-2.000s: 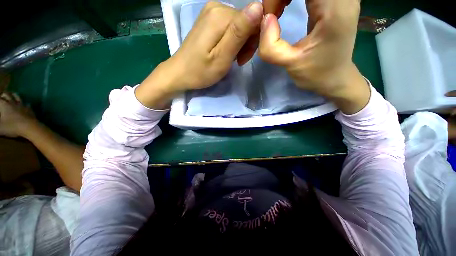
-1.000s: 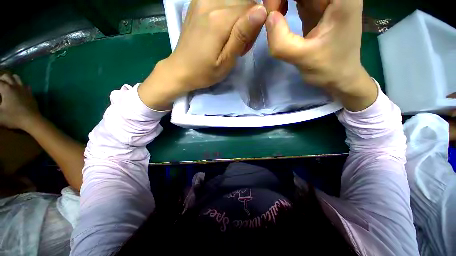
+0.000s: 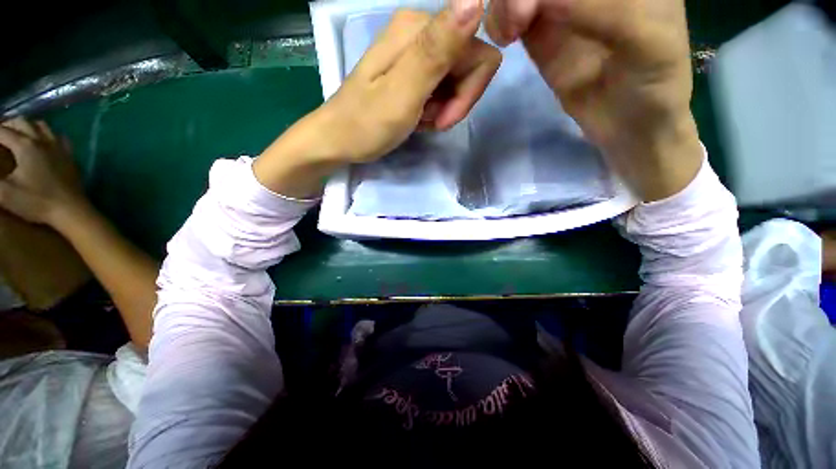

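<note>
A white foam box point(image 3: 367, 225) sits on the green bench in front of me, its far side cut off by the top edge. Two pale grey-blue wrapped items point(image 3: 403, 190) lie side by side in it, partly covered by my hands. My left hand point(image 3: 403, 87) is above the box with thumb and fingers curled together. My right hand point(image 3: 614, 82) is beside it, slightly blurred, its fingertips close to the left thumb at the top edge. Whether a small piece is pinched between the fingertips cannot be made out.
The green bench point(image 3: 183, 137) has a metal far edge. At the left, a neighbour's hand point(image 3: 37, 174) is on a brown carton point(image 3: 41, 261). At the right stands another white foam box point(image 3: 779, 110), blurred, with a neighbour's pale sleeve point(image 3: 784, 284) below it.
My fingertips have shifted up and slightly apart. The box in front sits slightly further right. The right-hand foam box has moved and blurred. The neighbour's left-side hand has moved and more brown carton shows.
</note>
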